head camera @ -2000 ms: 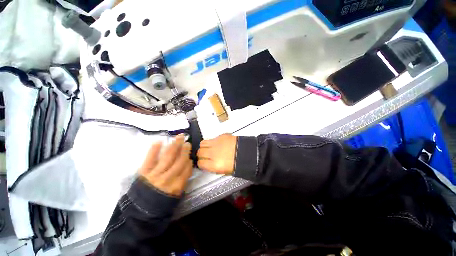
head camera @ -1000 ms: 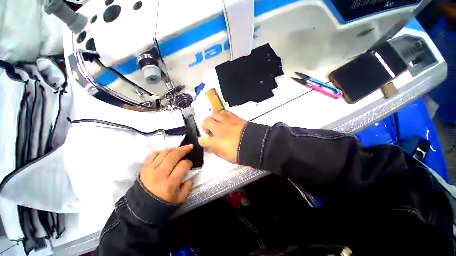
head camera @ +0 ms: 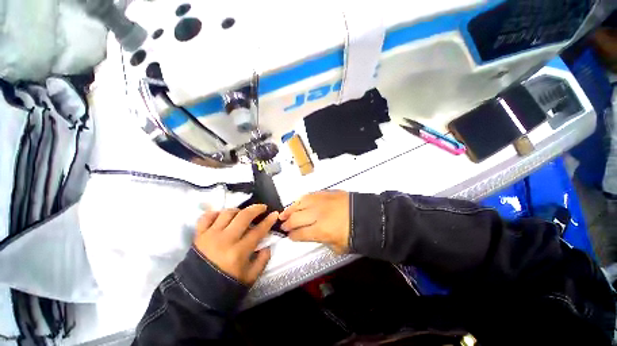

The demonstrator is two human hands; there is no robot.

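A small black fabric piece (head camera: 266, 189) runs from under the presser foot (head camera: 262, 157) toward the table's front edge. My left hand (head camera: 235, 236) lies on its lower left side, fingertips on the fabric. My right hand (head camera: 316, 217) pinches its lower right edge, and its fingertips meet my left fingertips. The white garment panel (head camera: 145, 236) with a thin black edge line lies left of the needle, partly beside my left hand. The needle tip is too small to tell.
The white sewing machine (head camera: 419, 74) stands behind. On its bed are a tan block (head camera: 299, 154), black cut pieces (head camera: 346, 126), two pens (head camera: 434, 137) and a smartphone (head camera: 497, 123). Layered panels (head camera: 37, 162) lie at left; a blue crate (head camera: 541, 203) sits below at right.
My right hand has moved from beside the tan block down to the fabric's lower end, and the fingertips of both hands have come together there. The camera view has shifted slightly.
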